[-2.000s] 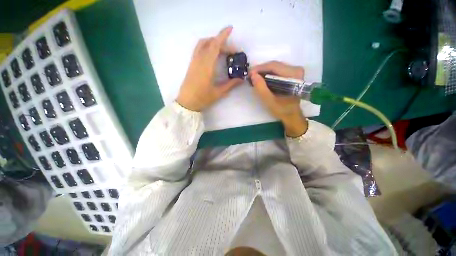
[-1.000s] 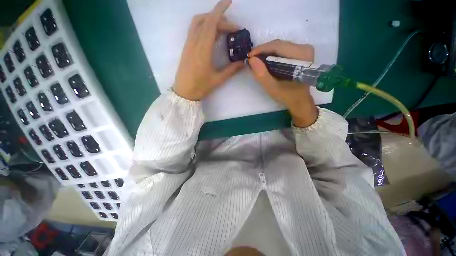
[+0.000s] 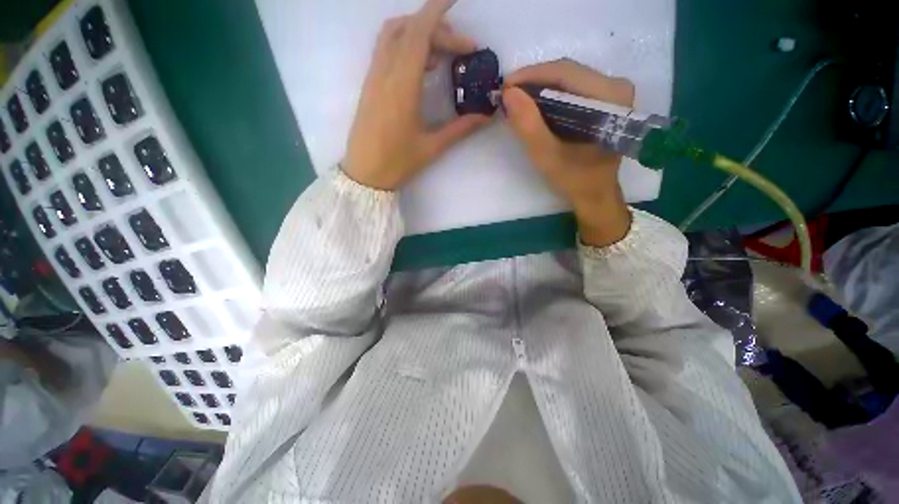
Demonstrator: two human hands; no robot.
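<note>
My left hand [image 3: 399, 108] holds a black rounded-square housing [image 3: 475, 82] between thumb and fingers, above the white work paper [image 3: 473, 187]. The housing's side with small metallic details shows. My right hand [image 3: 577, 138] holds the dark dispensing syringe [image 3: 582, 118] like a pen, pointing left at the housing's right edge. The needle tip is mostly hidden by my fingers and too small to make out. A green adapter [image 3: 662, 144] sits at the syringe's rear, with a yellowish-green air hose [image 3: 764, 187] curving from it to the right.
A white blister tray [image 3: 182, 219] of black housings with some empty pockets stands at left on the green mat [image 3: 182, 89]. At right are a black box with a round gauge [image 3: 867, 104], a small white piece [image 3: 786, 44], a thin pale line and a black plastic bag [image 3: 720, 290] below the bench edge.
Over the last second the syringe and my right hand have moved slightly right and up along the housing's edge. The housing has turned a little in my left hand. Dark blue shapes now show at lower right.
</note>
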